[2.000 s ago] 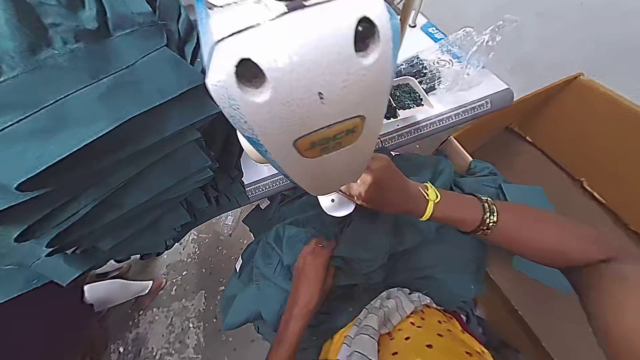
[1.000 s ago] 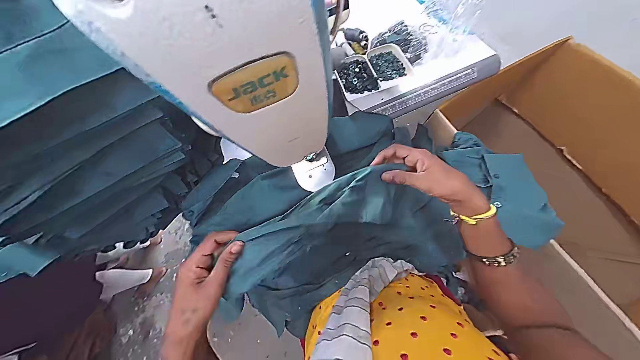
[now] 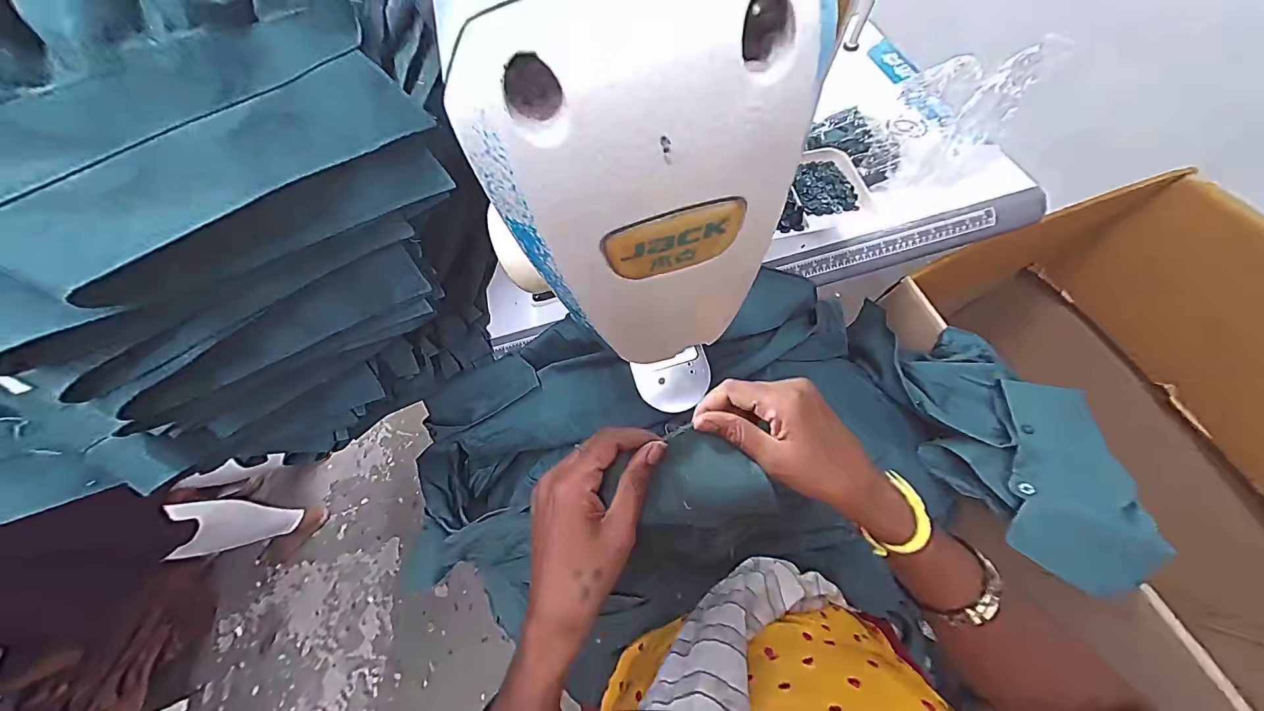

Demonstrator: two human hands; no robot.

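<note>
A white Jack sewing machine [image 3: 642, 178] with a rounded head stands in front of me, its white lower guard just above the cloth. Under and around it lies a bunched dark teal garment [image 3: 711, 484]. My left hand [image 3: 592, 504] pinches the garment's edge between thumb and fingers, just below the guard. Close to its right, my right hand [image 3: 790, 434] pinches the same edge, its fingertips near the guard. The needle area is hidden by the machine head. A buttoned part of teal cloth [image 3: 1066, 474] hangs over the carton's edge at the right.
A tall stack of teal garment pieces [image 3: 247, 207] is at the left. Small dark buttons [image 3: 825, 188] fill a tray on the white machine table [image 3: 1012, 188], beside clear plastic wrap [image 3: 968, 99]. An open cardboard carton [image 3: 1136, 247] stands right. At lower left, another person's foot [image 3: 301, 528] shows.
My hands, spread apart on the cloth one second ago, have come close together below the guard. The garment edge between them is bunched differently. The view has shifted.
</note>
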